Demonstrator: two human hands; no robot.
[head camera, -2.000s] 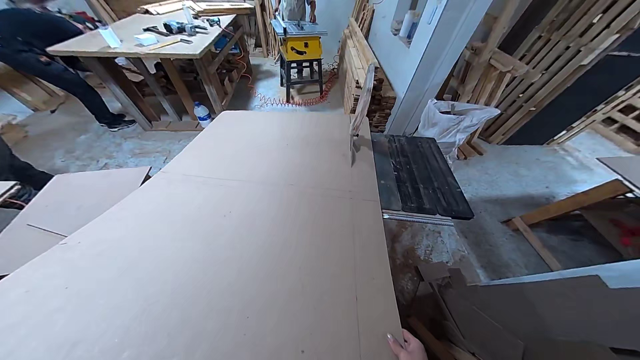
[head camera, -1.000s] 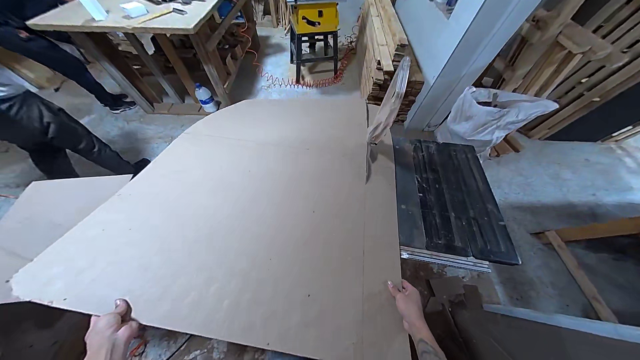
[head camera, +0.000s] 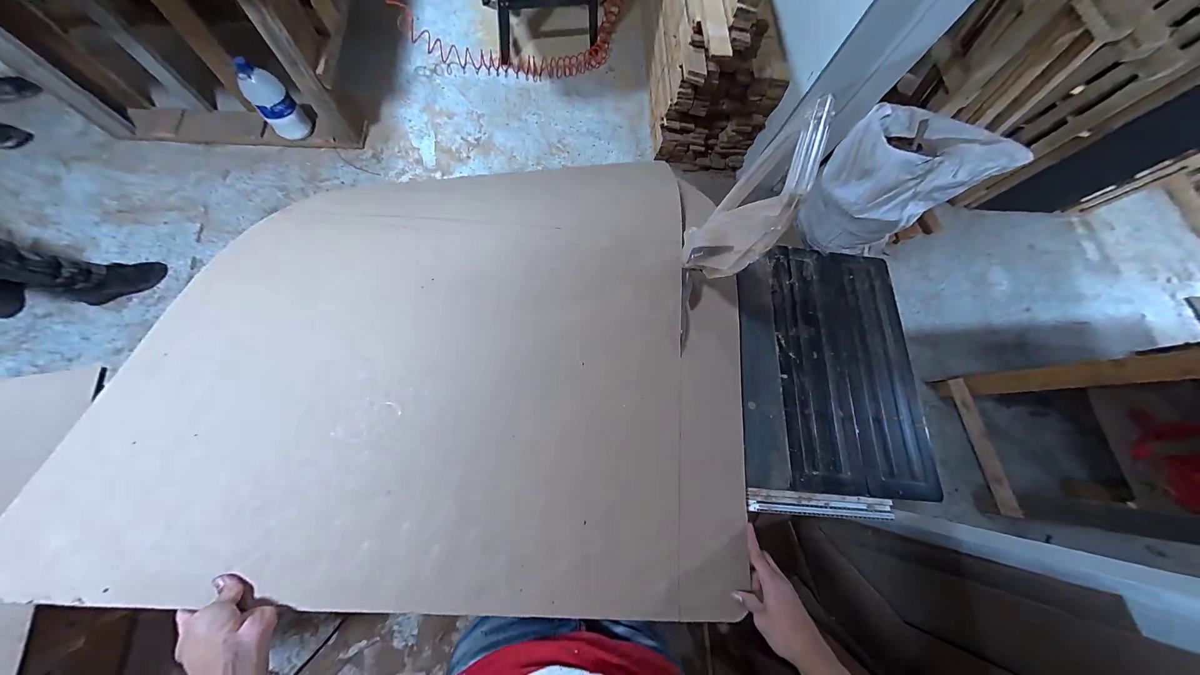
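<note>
A large sheet of brown fibreboard or cardboard (head camera: 450, 394) with a curved far-left corner lies before me. My left hand (head camera: 228, 626) grips its near edge, thumb on top and fingers hidden below. At the near right corner, my right hand (head camera: 778, 605) rests against the right edge, fingers pointing forward. Toward the far right, a clear plastic guard (head camera: 750, 230) rises over a slit in the sheet, which has a strip to its right. Beside the sheet is a black ribbed table extension (head camera: 844, 375) of a saw; the blade area is mostly covered.
A stack of wood strips (head camera: 717, 84) stands beyond, near a white sack (head camera: 900, 178). Back left are a wooden workbench frame (head camera: 244, 131) and a bottle (head camera: 272, 98). A red coiled hose (head camera: 525, 64) crosses the floor. Another person's foot (head camera: 117, 281) shows at left.
The sheet has moved forward along the guard, and the slit now reaches further into it. My left hand, not visible two seconds ago, holds the near edge. The view has tilted down.
</note>
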